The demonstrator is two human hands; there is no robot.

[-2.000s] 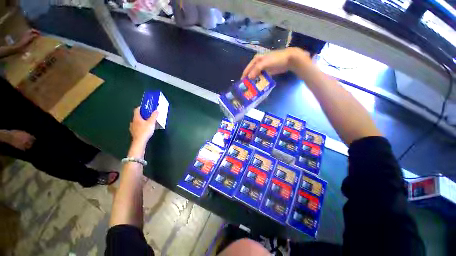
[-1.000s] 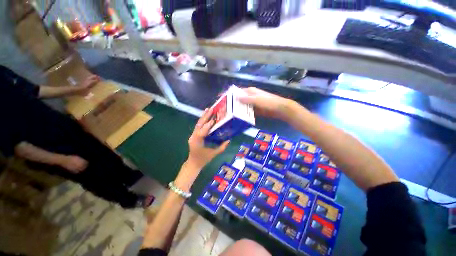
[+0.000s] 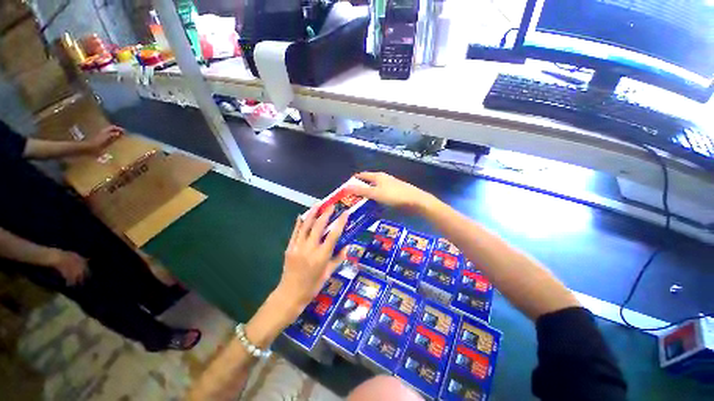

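My left hand (image 3: 313,254) and my right hand (image 3: 391,192) hold a blue, red and white product box (image 3: 344,202) between them, over the far left corner of a block of boxes. My left fingers lie across its near side; my right hand grips its far end. The block of product boxes (image 3: 391,323) lies picture side up on the green surface in two rows. My left hand and the held box hide part of the block's left end.
A person's hand (image 3: 106,139) rests by an opened brown carton (image 3: 125,184) at left. Behind the black belt (image 3: 297,160), a pale shelf (image 3: 438,102) bears a keyboard (image 3: 548,98), monitor (image 3: 626,39) and upright black keyed device (image 3: 397,47). Another box (image 3: 685,345) lies at right.
My hands came together around the box and lowered it toward the block's far left corner. The view has shifted, showing more of the shelf and monitor.
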